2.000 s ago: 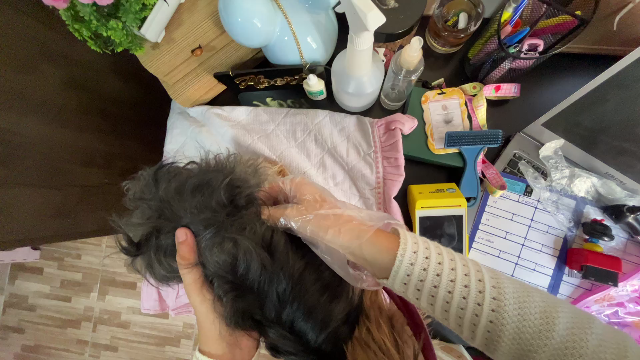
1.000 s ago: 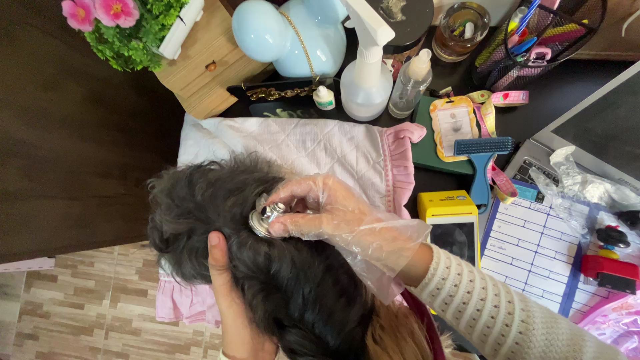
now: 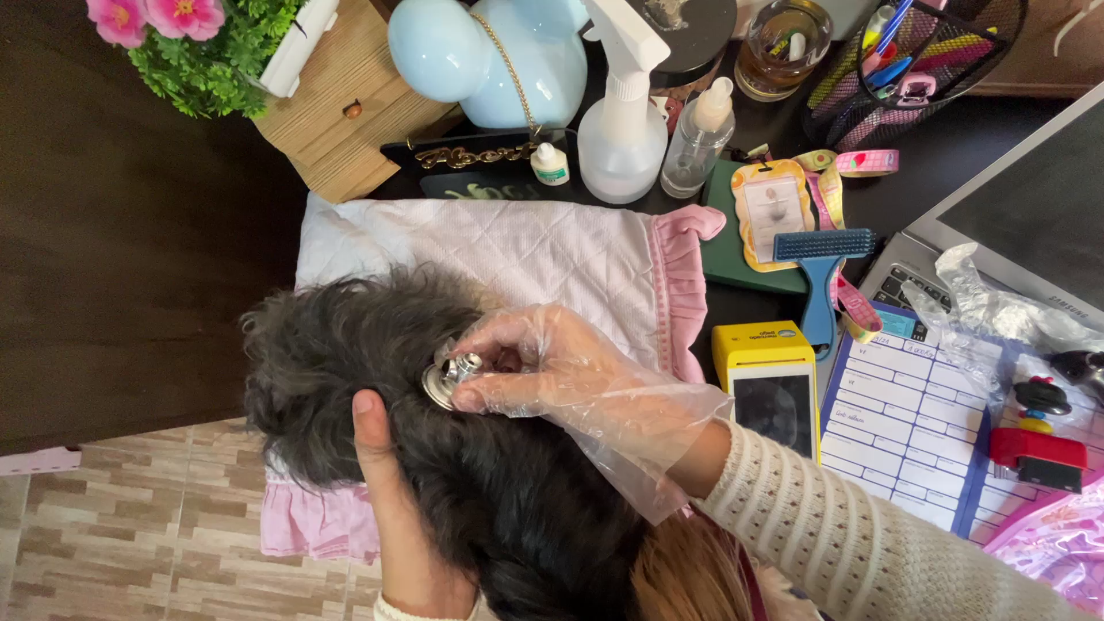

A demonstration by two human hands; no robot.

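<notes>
A long-haired animal with dark grey and black fur (image 3: pixel 336 345) lies on a quilted white cloth with pink ruffles (image 3: pixel 552 241); its face cannot be made out. My left hand (image 3: pixel 414 509) is bare and holds the animal's near side, thumb on top, most fingers hidden beneath the fur. In my right hand (image 3: pixel 561 371), covered by a loose clear plastic glove, a shiny round metal piece (image 3: pixel 439 386) is held between thumb and fingers. The metal rests against the fur, just above and right of my left thumb.
Along the back stand a blue ceramic figure (image 3: pixel 526 69), a spray bottle (image 3: pixel 623 138), a small pump bottle (image 3: pixel 697 142) and a mesh pen holder (image 3: pixel 923 69). To the right are a blue slicker brush (image 3: pixel 819 285), a yellow card reader (image 3: pixel 763 345), a laptop (image 3: pixel 914 259) and printed forms (image 3: pixel 906 423).
The round metal piece in my right hand has come into sight; two seconds ago that hand was at the fur with no metal visible. My left hand stays on the animal.
</notes>
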